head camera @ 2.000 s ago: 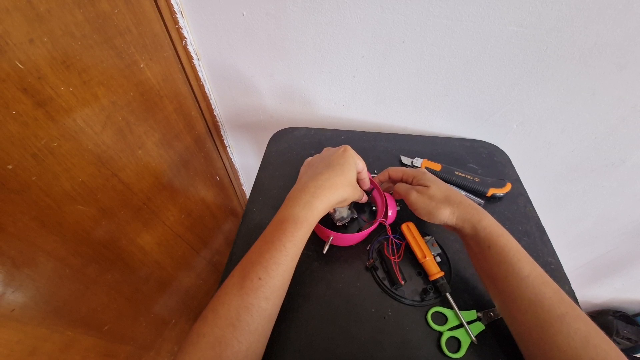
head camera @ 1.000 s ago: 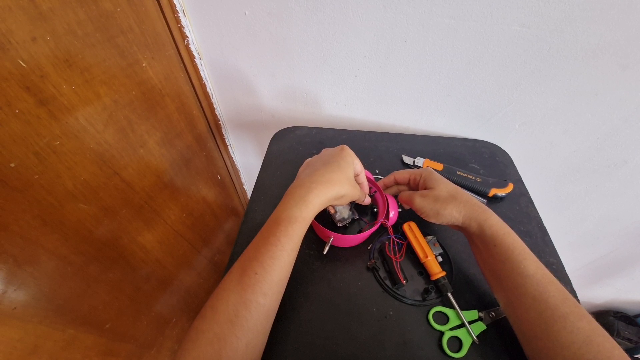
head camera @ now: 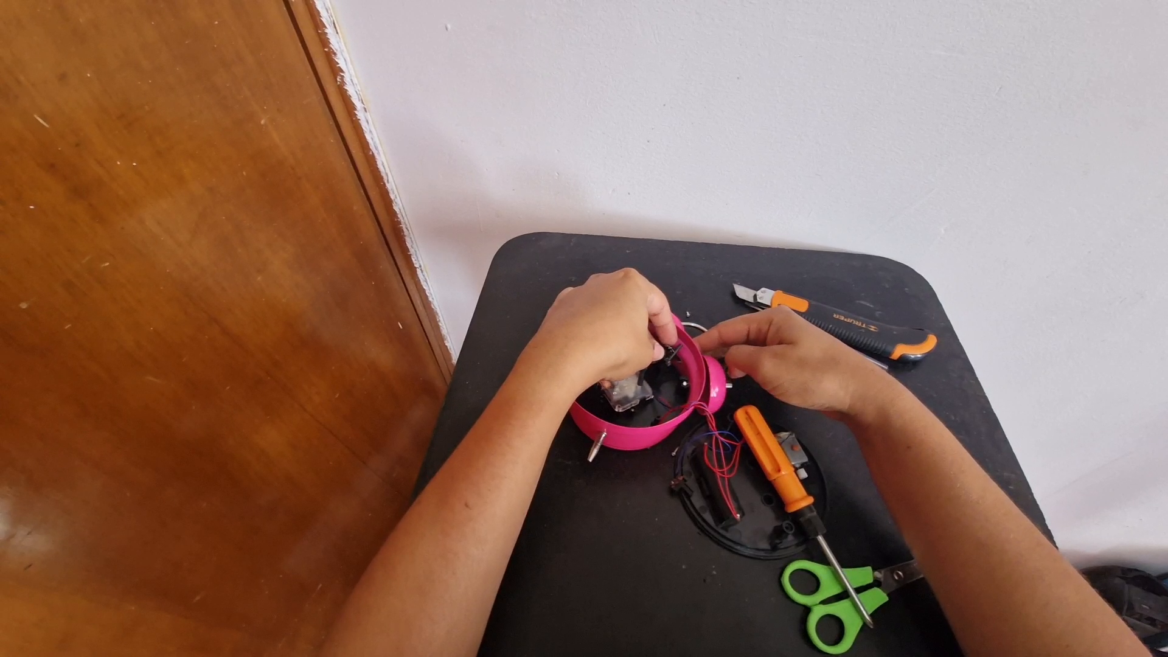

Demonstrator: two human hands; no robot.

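A round pink clock-like housing (head camera: 630, 438) lies open side up on the black table, with a clear-cased mechanism (head camera: 627, 392) inside. My left hand (head camera: 607, 319) reaches over it, thumb and fingers pinched at a small dark part near the inner right wall. My right hand (head camera: 789, 360) touches the outer right side of the housing with its fingertips, above a small pink bell-like cup (head camera: 716, 383). Red and blue wires (head camera: 721, 452) run from the housing to a round black back cover (head camera: 757, 538). An orange-handled screwdriver (head camera: 776, 461) lies across the cover.
A Truper utility knife (head camera: 849, 328), blade out, lies at the back right of the black table (head camera: 584, 566). Green-handled scissors (head camera: 830, 593) sit under the screwdriver's tip, partly behind my right forearm. A white wall stands behind, a wooden door (head camera: 201, 274) at the left.
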